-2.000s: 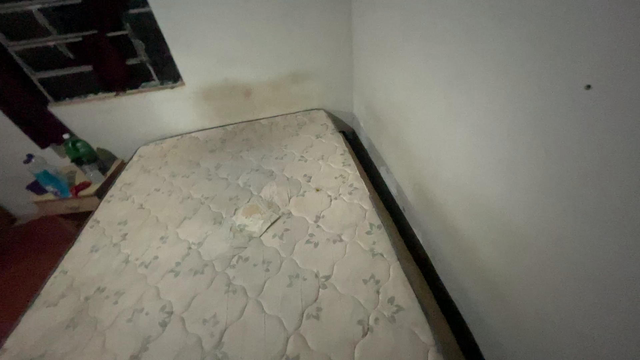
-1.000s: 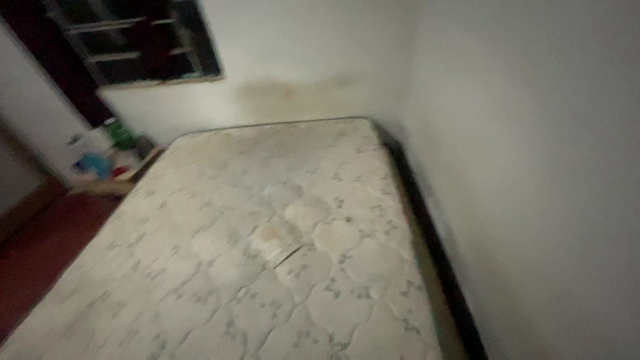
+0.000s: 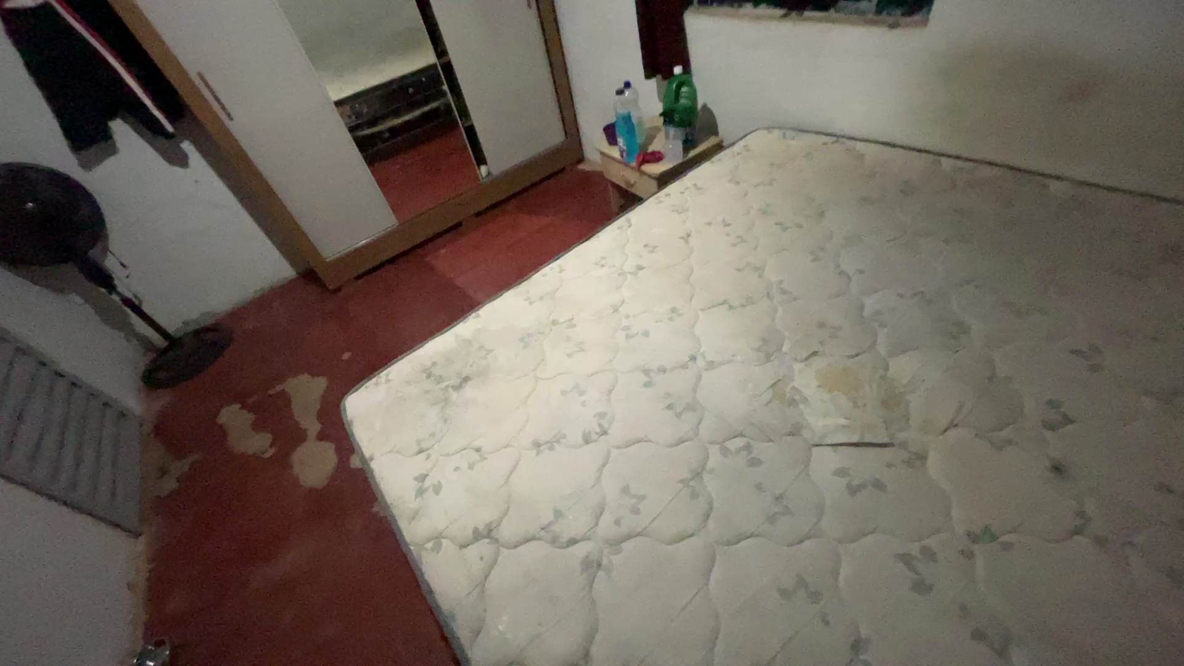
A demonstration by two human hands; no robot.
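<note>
Neither my left hand nor my right hand shows in the head view. A bare quilted mattress (image 3: pixel 647 407) with a faded leaf pattern fills the middle and right. Its surface has stains and a worn patch (image 3: pixel 846 402) with a dark slit along the lower edge. Beyond its far left side stands a small wooden bedside table (image 3: pixel 638 180). On that table are a bottle of blue liquid (image 3: pixel 626 137), a green jug with a white cap (image 3: pixel 680 97), other bottles and a red item (image 3: pixel 650 157).
A wardrobe (image 3: pixel 333 268) with a mirror panel stands at the back left. A black pedestal fan (image 3: pixel 46 215) is by the left wall, below hanging dark clothing (image 3: pixel 83 74). Red floor (image 3: pixel 277 555) with pale worn patches lies left of the mattress. A louvred panel (image 3: pixel 69 425) is at far left.
The view has swung far to the left, bringing the wardrobe, fan and floor into sight. Nothing in the room has plainly moved.
</note>
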